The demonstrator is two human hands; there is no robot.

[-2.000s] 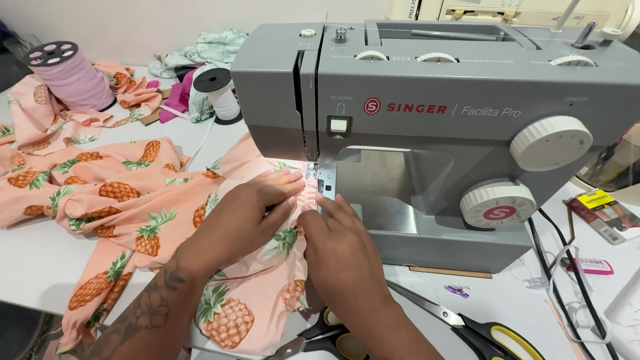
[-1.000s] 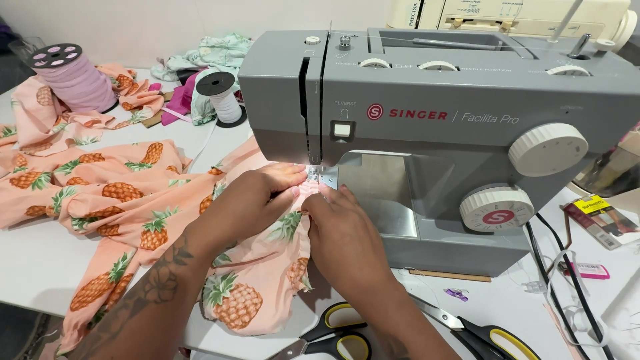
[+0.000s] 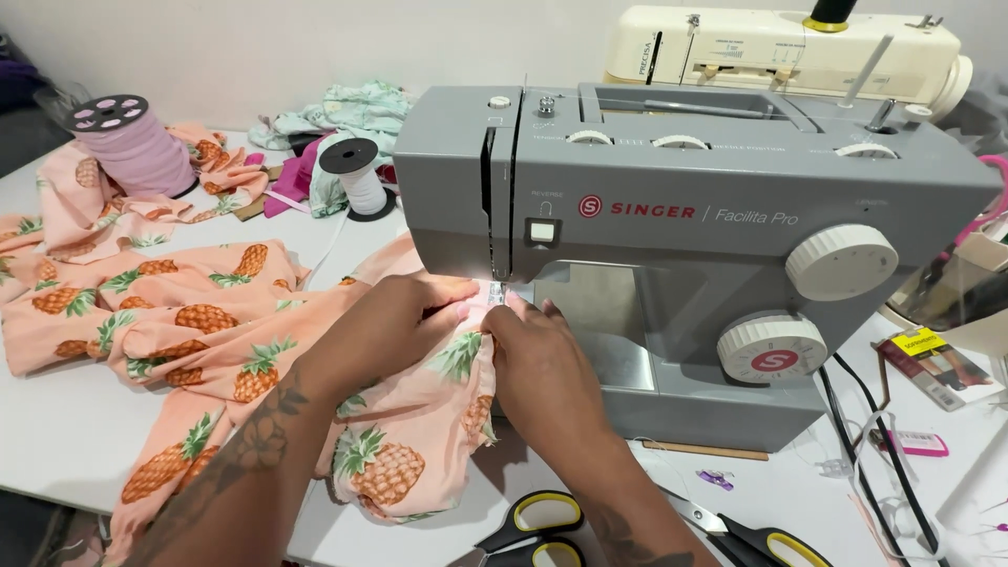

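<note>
A grey Singer sewing machine (image 3: 693, 197) stands at centre right, its lit presser foot (image 3: 496, 293) down by peach pineapple-print fabric (image 3: 394, 465). My left hand (image 3: 394, 327) lies on the fabric just left of the foot, fingertips pressing it. My right hand (image 3: 543, 354) pinches the fabric edge directly in front of the foot, thumb and index finger close to it. The needle tip is too small to make out. More of the fabric spreads across the table to the left, partly behind my left forearm.
Two pairs of black-and-yellow scissors (image 3: 543, 512) (image 3: 756, 543) lie at the front. A pink elastic spool (image 3: 138, 153) and a white spool (image 3: 362, 185) stand behind the fabric. A cream sewing machine (image 3: 787, 59) is at the back; cables (image 3: 874, 465) run down the right.
The printed fabric in front of the foot has shifted a little and bunched differently. Both hands stay on it beside the presser foot.
</note>
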